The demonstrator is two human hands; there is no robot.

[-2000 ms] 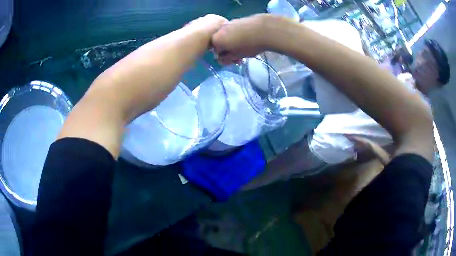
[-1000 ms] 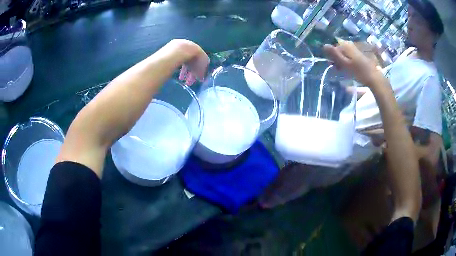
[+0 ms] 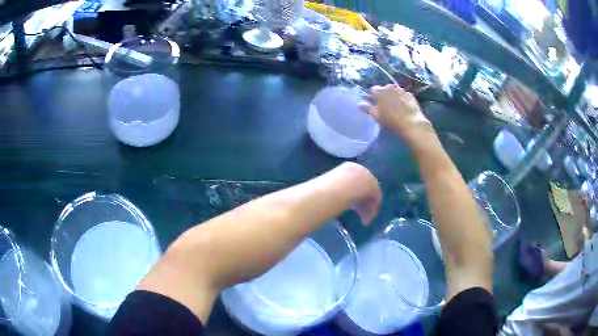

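Observation:
My right hand (image 3: 393,110) is at the right side of a clear vessel with a white lower part (image 3: 342,125), its fingers on the clear wall near the rim. The vessel is upright over the far part of the dark-green bench; whether it touches the bench is unclear. My left hand (image 3: 366,195) hangs bent down above the near row, its fingers mostly hidden behind the wrist. Below it are a large clear vessel with a white lower part (image 3: 288,289) and a similar one (image 3: 383,289) to its right.
Another such vessel (image 3: 144,108) stands at the far left. More vessels stand near left (image 3: 111,262) and right (image 3: 495,210). Mixed small parts and a white round piece (image 3: 262,39) line the far edge. Part of a person in white clothing (image 3: 557,295) is at the lower right.
The view has swung towards the far bench. My right hand has carried the vessel from the right of the row to the far side. My left hand stays over the near row.

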